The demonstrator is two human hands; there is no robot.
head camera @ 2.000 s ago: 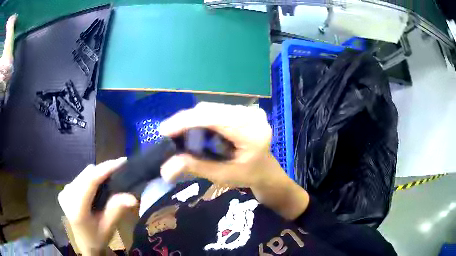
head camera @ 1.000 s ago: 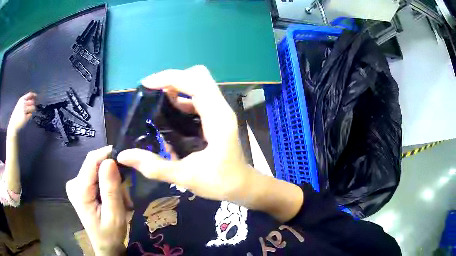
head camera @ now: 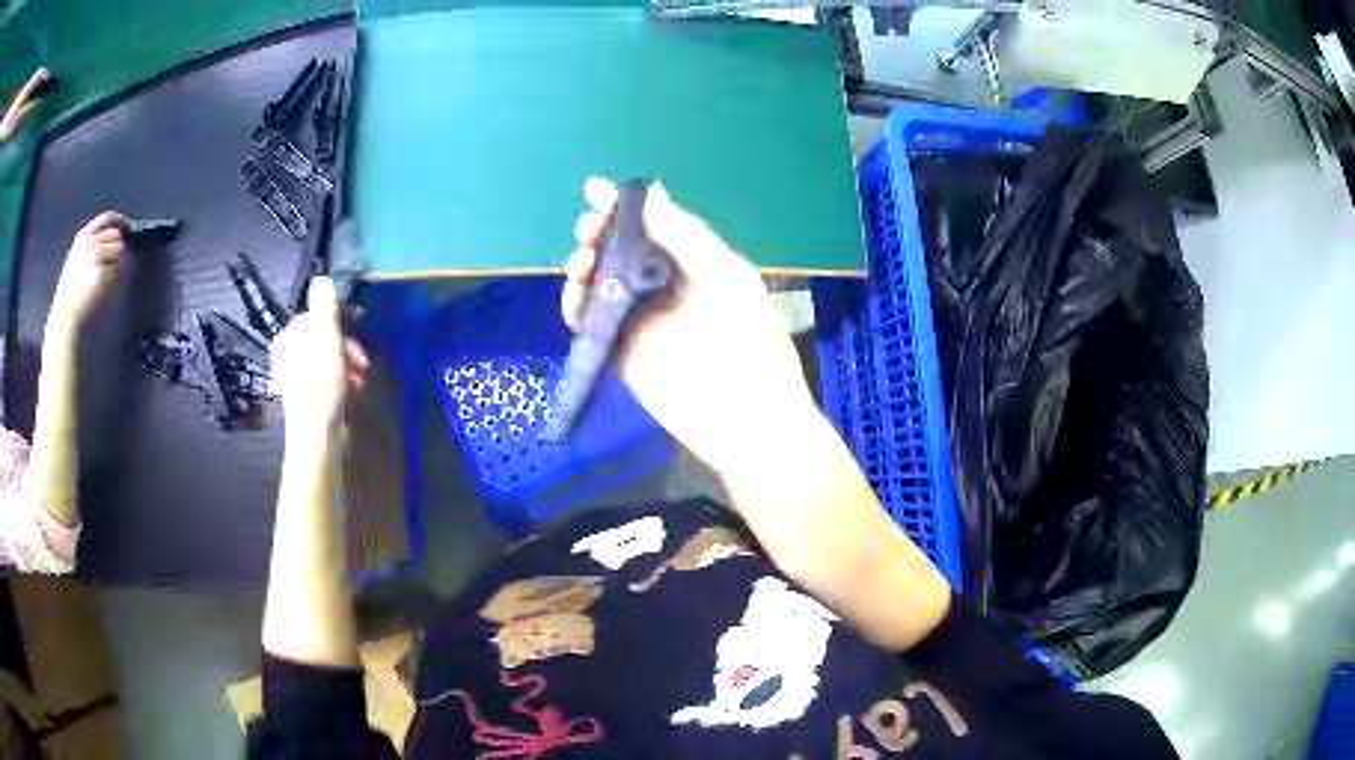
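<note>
My right hand point(head camera: 691, 305) is raised in front of the green bench and holds a black arm housing point(head camera: 614, 297) in the palm. Its round boss faces up and its narrow end points down toward me. My left hand point(head camera: 315, 364) is at the right edge of the black tray point(head camera: 164, 512), with its fingers on a blurred dark piece point(head camera: 346, 256); its shape cannot be told. A pile of loose black parts point(head camera: 223, 364) lies on the tray to the left of this hand, and more slim parts point(head camera: 297, 134) lie farther back.
Another person's hand point(head camera: 92, 267) holds a small black part over the tray; another hand shows at the upper left edge point(head camera: 21, 107). A perforated blue stool point(head camera: 520, 431) is below the green bench point(head camera: 595, 119). A blue crate point(head camera: 907, 327) with a black bag point(head camera: 1085, 401) stands at right.
My hands have moved apart. My left hand has moved up to the tray edge, and my right hand up and right with the arm housing. The other person's hand has lifted a part.
</note>
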